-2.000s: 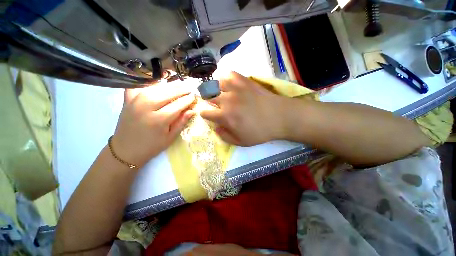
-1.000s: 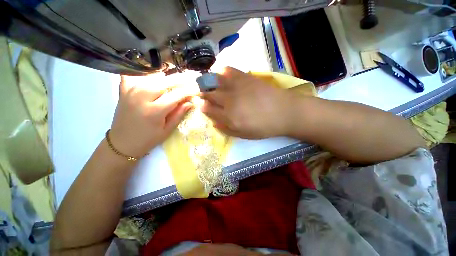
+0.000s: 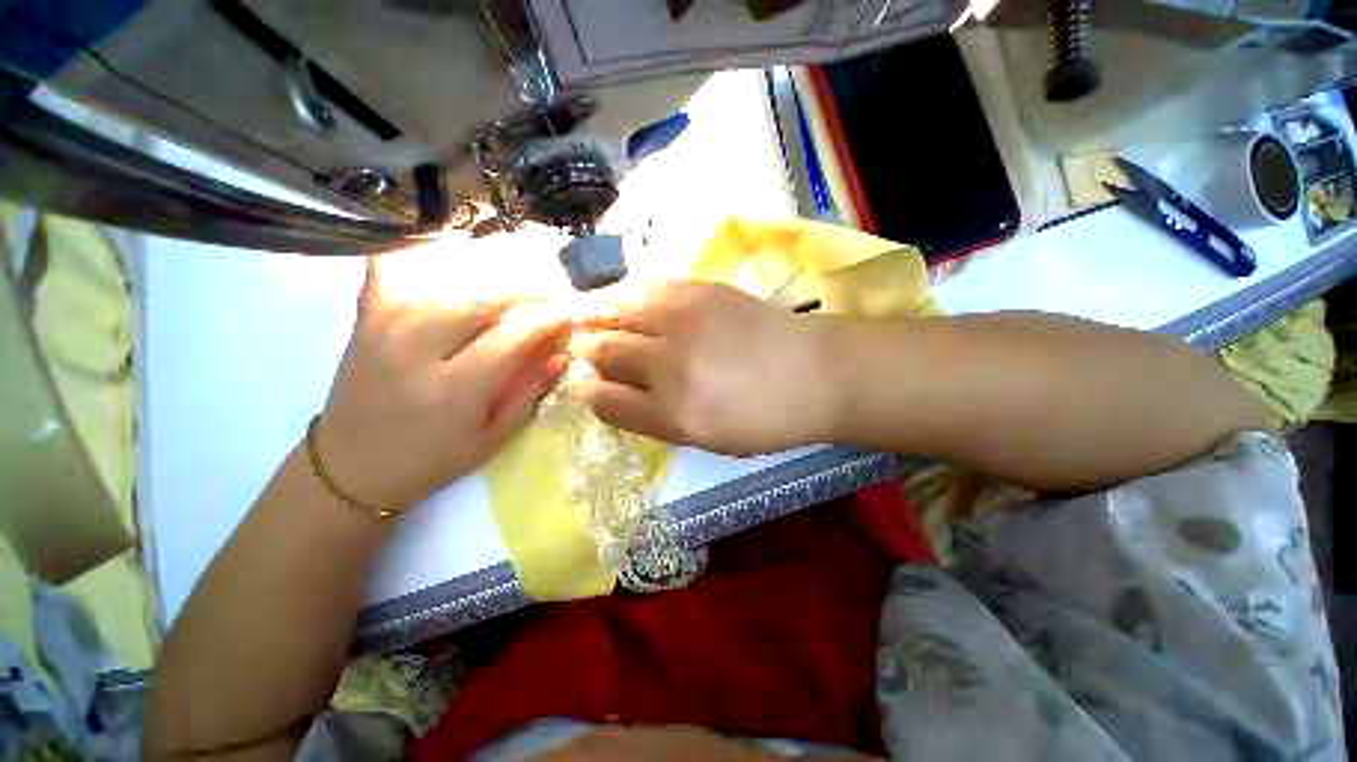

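A yellow fabric panel [image 3: 539,514] lies under the sewing machine head [image 3: 447,90] and reaches over the table edge. Cream lace trim [image 3: 607,484] lies along it, its end curling at the edge. My left hand [image 3: 439,365] presses the fabric left of the needle area, fingertips in strong glare. My right hand [image 3: 707,365] holds the lace and fabric just right of it, fingers bent. The two hands' fingertips nearly meet below the grey knob-like attachment [image 3: 594,259]. The presser foot is hidden by glare and fingers. More yellow fabric [image 3: 856,265] shows behind my right hand.
A smartphone [image 3: 923,149] lies behind my right forearm. Dark blue thread snips [image 3: 1188,221], a round white-rimmed spool [image 3: 1274,176] and a small parts tray [image 3: 1325,167] are at right. A ruler strip [image 3: 774,484] edges the table. Yellow pieces [image 3: 82,343] lie at far left.
My right hand has moved slightly down, away from the grey attachment. More yellow fabric shows behind it. The lace end has shifted a little and the view has shifted slightly.
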